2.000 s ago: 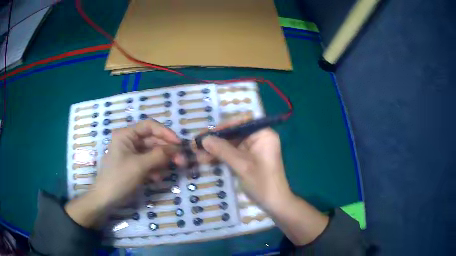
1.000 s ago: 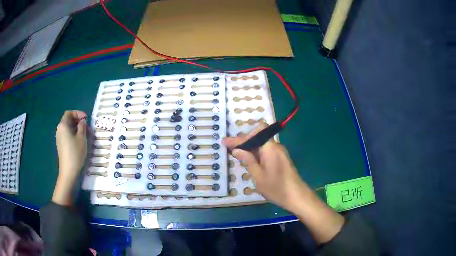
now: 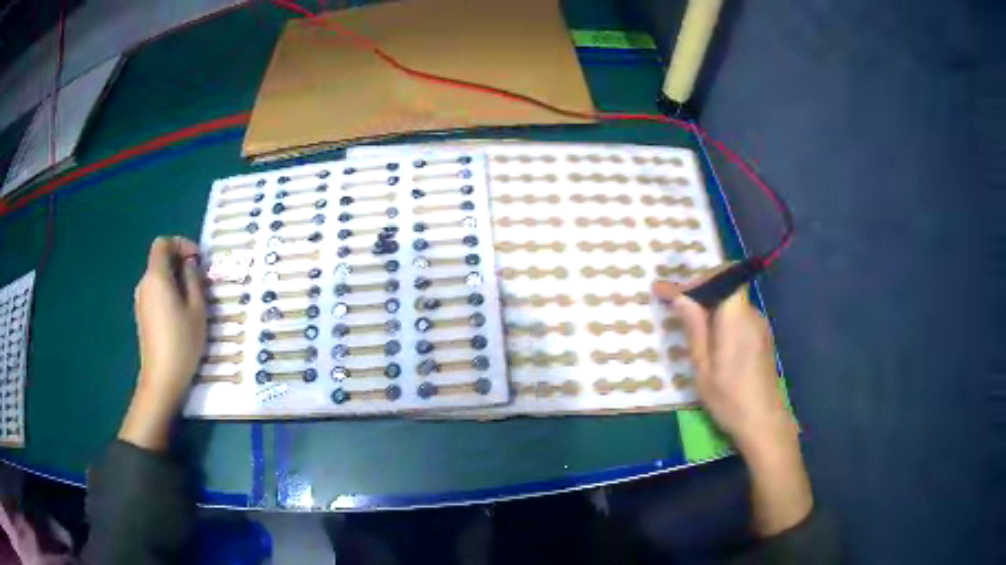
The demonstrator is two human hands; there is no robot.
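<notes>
The filled foam tray (image 3: 408, 404), a white sheet with dark discs at its pocket ends, lies in front of me. A small dark cluster (image 3: 385, 241) sits near its middle. My left hand (image 3: 171, 326) is at its left edge, fingers curled; a tiny dark spot shows at the fingertips, too small to name. The empty foam tray (image 3: 568, 304), with tan pockets, sticks out to the right from under the filled tray. My right hand (image 3: 734, 359) is over its right edge and grips the black pen tool (image 3: 717, 285), its red lead (image 3: 772, 193) running from the rear end.
Brown cardboard sheets (image 3: 419, 83) lie behind the trays, with the red lead across them. A white pile (image 3: 61, 121) is at the back left and another white tray (image 3: 13, 353) at the left edge. A cream tube (image 3: 693, 55) stands at the back right. Pink cloth shows at bottom left.
My right hand has moved right with the pen tool. The empty tray has slid right, showing more pockets, and its right side now covers part of the green label.
</notes>
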